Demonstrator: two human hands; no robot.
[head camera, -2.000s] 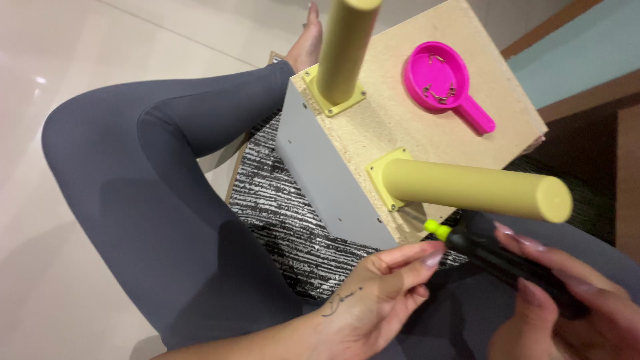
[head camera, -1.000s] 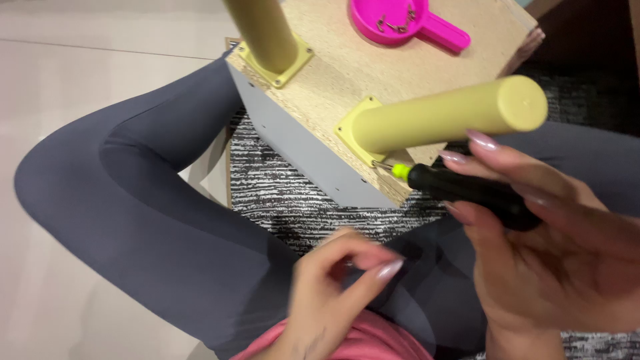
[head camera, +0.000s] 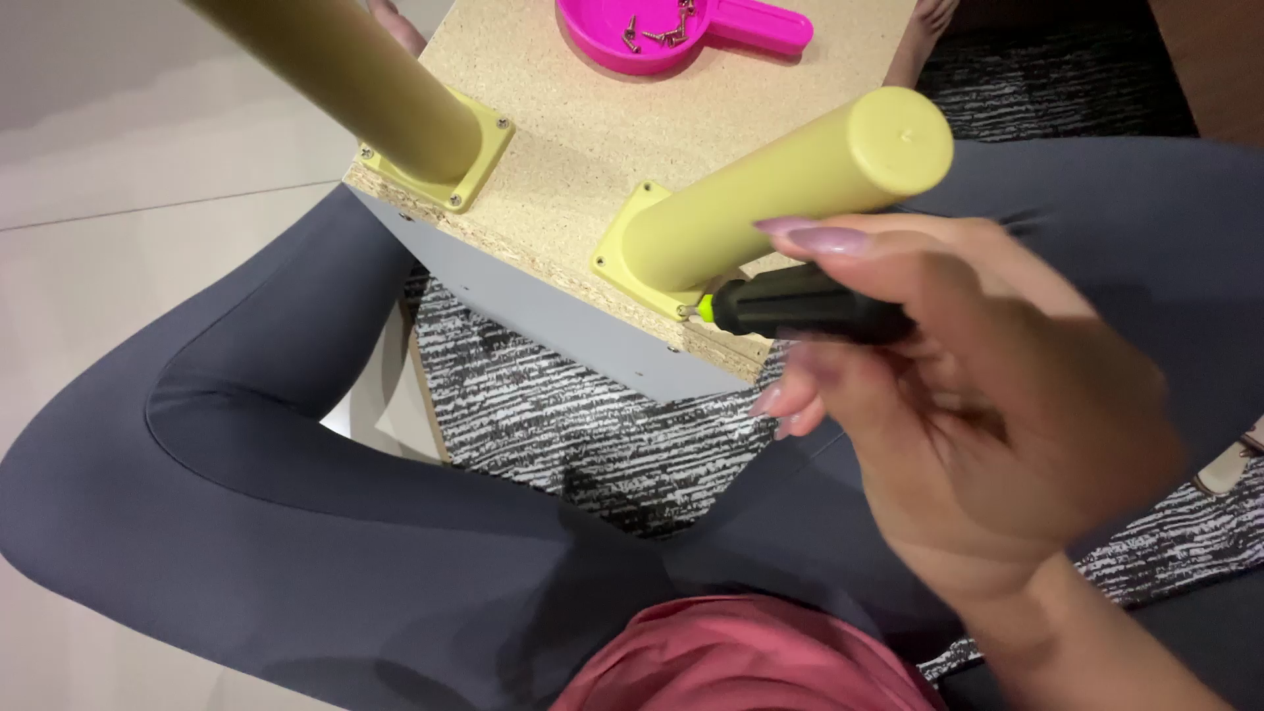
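Observation:
My right hand (head camera: 997, 395) grips a black-handled screwdriver (head camera: 800, 304) with a lime-green collar. Its tip meets a screw (head camera: 683, 311) at the lower corner of the square flange under a yellow leg (head camera: 750, 207). That leg stands on a particleboard panel (head camera: 563, 118), tilted toward the right in view. Screws sit in the visible corners of the flange of a second yellow leg (head camera: 395, 109) at the upper left. A pink plastic scoop (head camera: 760, 28) lies on the panel with several small screws (head camera: 676, 35) in its bowl. My left hand is out of view.
The panel's grey side (head camera: 553, 336) faces my lap. Around it are my crossed legs (head camera: 296, 454) in grey leggings and my bare feet at the far edges. A black-and-white rug (head camera: 583, 434) lies below, with pale floor tiles (head camera: 118, 128) at the left.
The screwdriver tip has come from beside my left fingers to the flange corner of the right leg. My left hand has moved out of view. The view has shifted.

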